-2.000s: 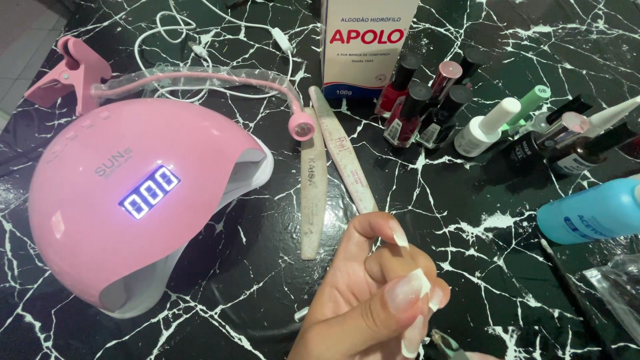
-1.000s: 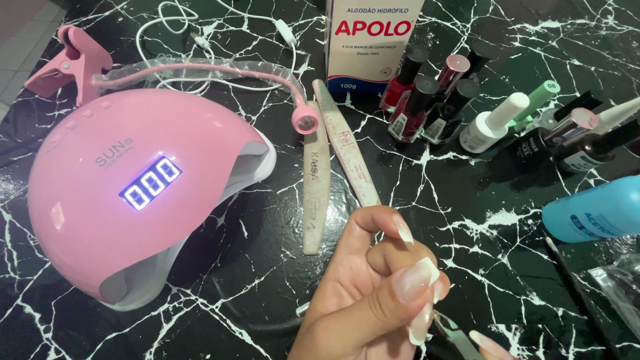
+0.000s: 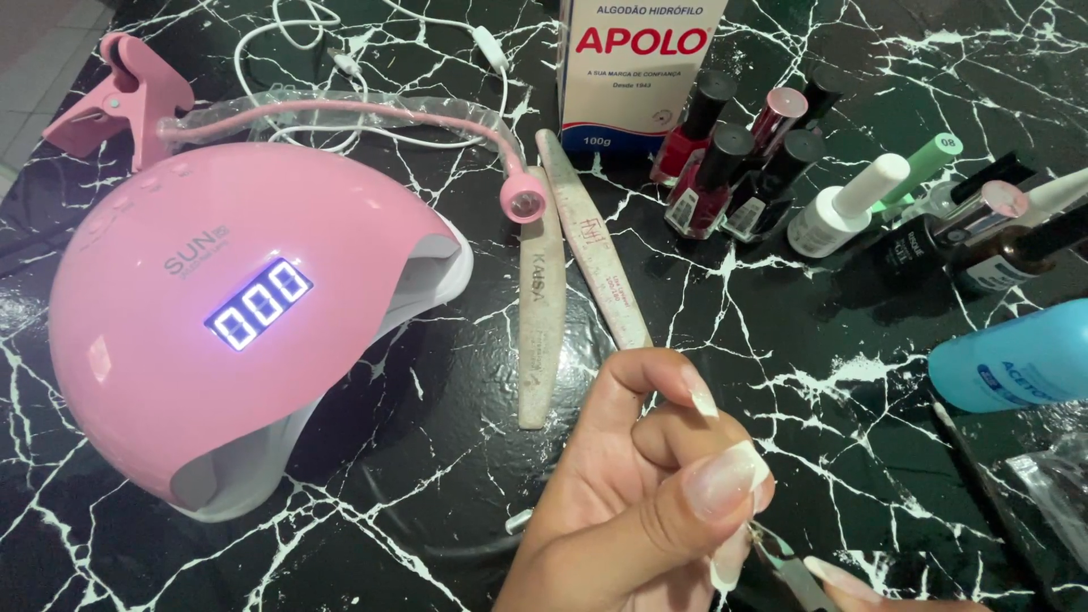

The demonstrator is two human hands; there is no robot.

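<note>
My left hand (image 3: 633, 501) is at the lower middle, its fingers curled in and its thumb laid over them, with long white-tipped nails. The frame does not settle whether anything is between those fingers. At the bottom edge, my right hand (image 3: 858, 586) shows only in part, holding a metal cuticle nipper (image 3: 795, 574). The nipper's tip is at the left fingertips, just below the thumbnail. Behind the left hand lie two worn nail files, one (image 3: 542, 340) nearly upright in view and one (image 3: 599, 246) slanted, its lower end partly behind the index finger.
A pink nail lamp (image 3: 229, 340) with a lit display fills the left. Behind it are a pink clip light (image 3: 340, 110) and a white cable (image 3: 246, 64). A cotton box (image 3: 633, 85), several polish bottles (image 3: 701, 187), a blue acetone bottle (image 3: 1011, 357) and a plastic bag (image 3: 1054, 493) stand or lie rightward.
The nipper and my right fingers have come further into view at the bottom since the earliest frame. My left hand keeps nearly the same curled pose.
</note>
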